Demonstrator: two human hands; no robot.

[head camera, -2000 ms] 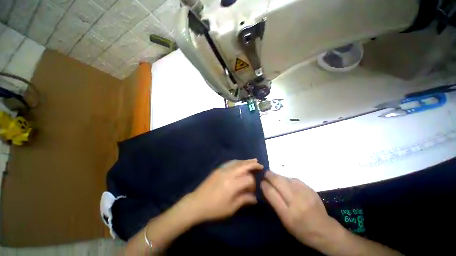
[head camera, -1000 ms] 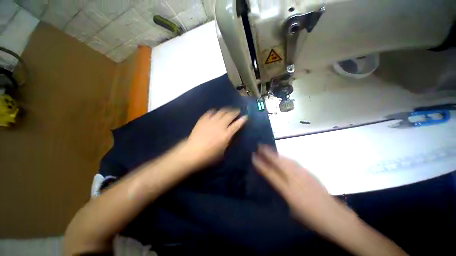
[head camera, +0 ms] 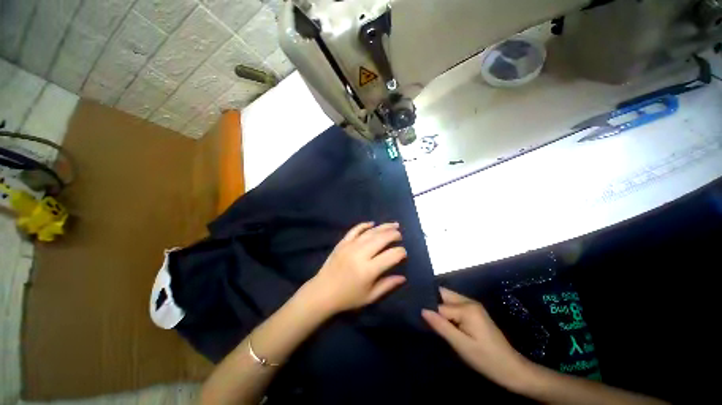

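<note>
A dark navy garment piece (head camera: 317,186) lies on the machine table, its far end under the presser foot (head camera: 391,147) of the cream sewing machine (head camera: 467,32). Its straight right edge runs from the foot towards me. My left hand (head camera: 366,267) lies on top of the cloth with fingers bent and spread, and holds nothing that I can see. My right hand (head camera: 463,324) pinches the cloth's right edge near the table's front edge. A white rounded patch (head camera: 164,297) shows at the cloth's left end.
Blue-handled snips (head camera: 645,113) lie right of the machine. A round whitish dish (head camera: 513,62) sits under the arm. Brown cardboard (head camera: 119,245) stands at left, with a yellow plug (head camera: 41,217) beside it. Dark cloth with green print (head camera: 578,316) covers the lower right.
The cloth's far end has moved further under the foot, and folds have formed at its left. My right hand has moved down the edge and closed on it. The camera view has shifted.
</note>
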